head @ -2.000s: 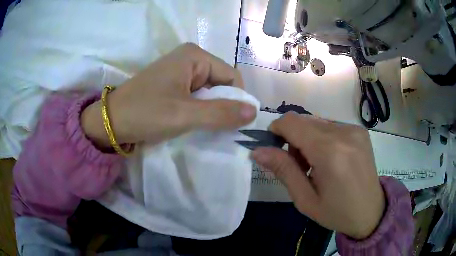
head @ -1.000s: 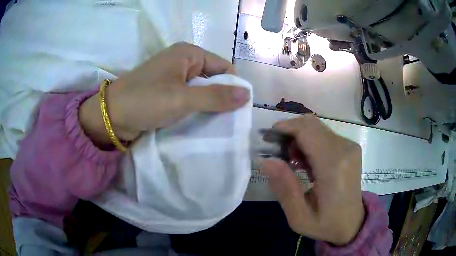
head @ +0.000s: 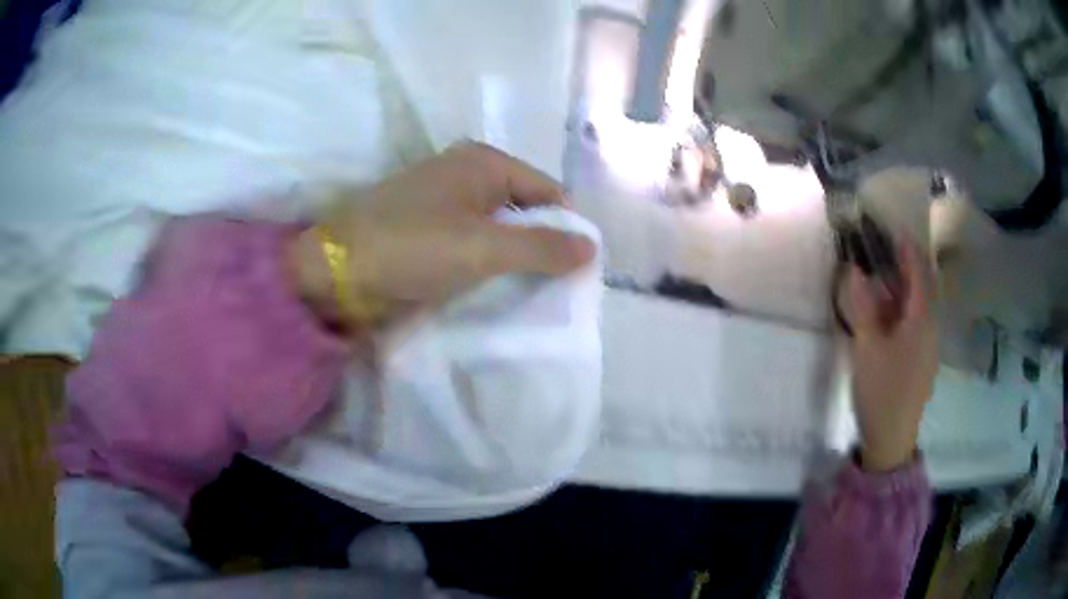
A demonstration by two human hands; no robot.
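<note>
My left hand (head: 451, 240), with a gold bracelet at the wrist, pinches the folded edge of a white garment piece (head: 515, 398) between thumb and fingers. The piece hangs over the table's front edge. My right hand (head: 896, 316) is blurred and reaches to the right of the needle area, where the black-handled scissors lay in the earlier frames. A dark object (head: 869, 248) shows at its fingers. Blur hides whether this is the snips, the scissors or both, and whether the hand grips it.
The sewing machine head (head: 808, 70) is at the upper right, with its lit needle area (head: 693, 164) beyond my hands. More white cloth (head: 176, 129) is heaped at the left. The white table's front edge (head: 714, 474) runs below. A dark mark (head: 691, 290) is on the table seam.
My right hand, which held small dark snips beside the cloth edge, has moved right and away to the scissors' place. My left hand still holds the cloth. The view has shifted slightly and blurred.
</note>
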